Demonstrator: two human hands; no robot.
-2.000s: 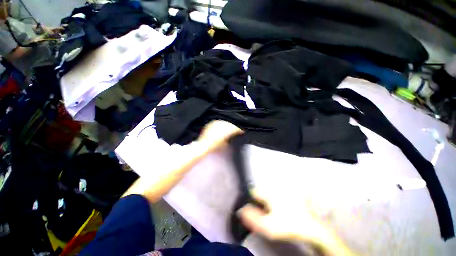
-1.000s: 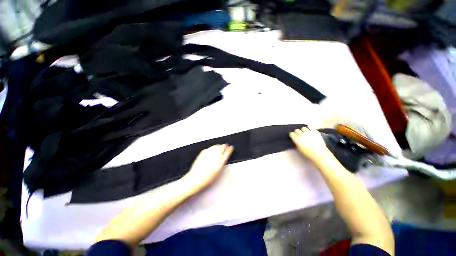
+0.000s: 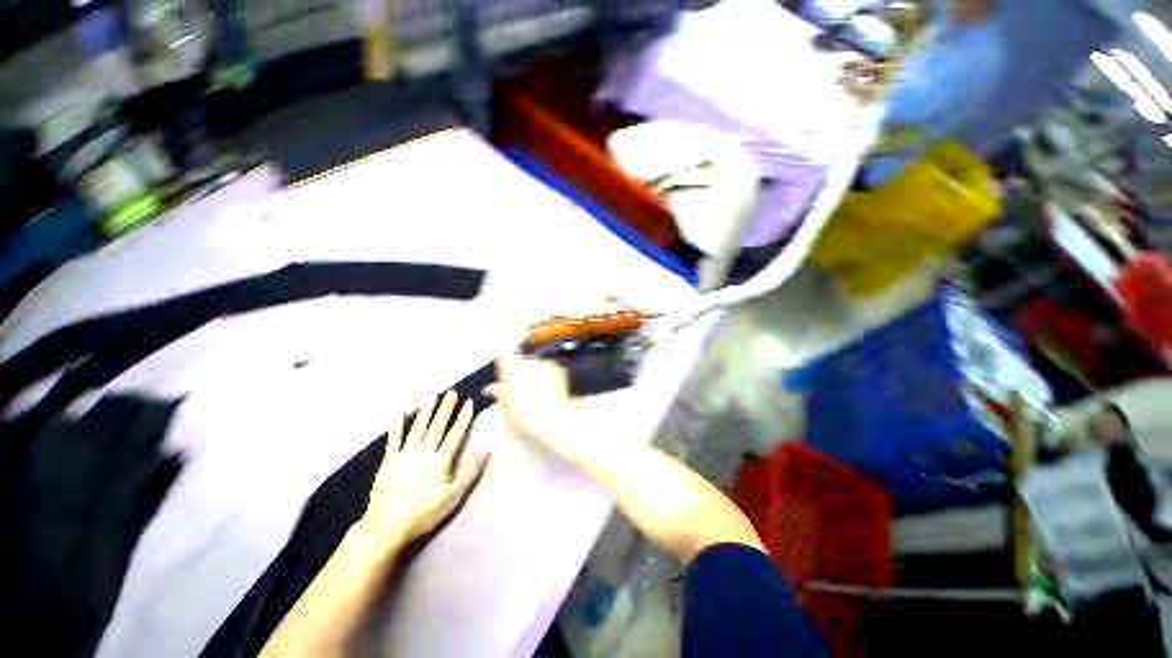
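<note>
A long black fabric strip [image 3: 312,521] lies flat on the pale table, running from the bottom left up towards the iron. My left hand [image 3: 427,473] rests flat on the strip near its far end, fingers spread. My right hand [image 3: 535,396] is at the strip's far end, right beside the steam iron [image 3: 587,332]; its fingers are blurred and its grip is unclear. The iron has an orange-brown handle and a dark body, near the table's right edge. A separate black strip [image 3: 386,278] lies farther back.
A black fabric heap [image 3: 84,501] is at the left of the pale table [image 3: 424,193]. A white hose [image 3: 810,231] trails from the iron to the upper right. Beyond the right edge are a red crate [image 3: 812,527], a blue container [image 3: 887,399] and yellow material [image 3: 913,219].
The view has swung right. My hands, earlier on the strip with more space between them, are now close together near its iron-side end. My left hand's fingers have spread.
</note>
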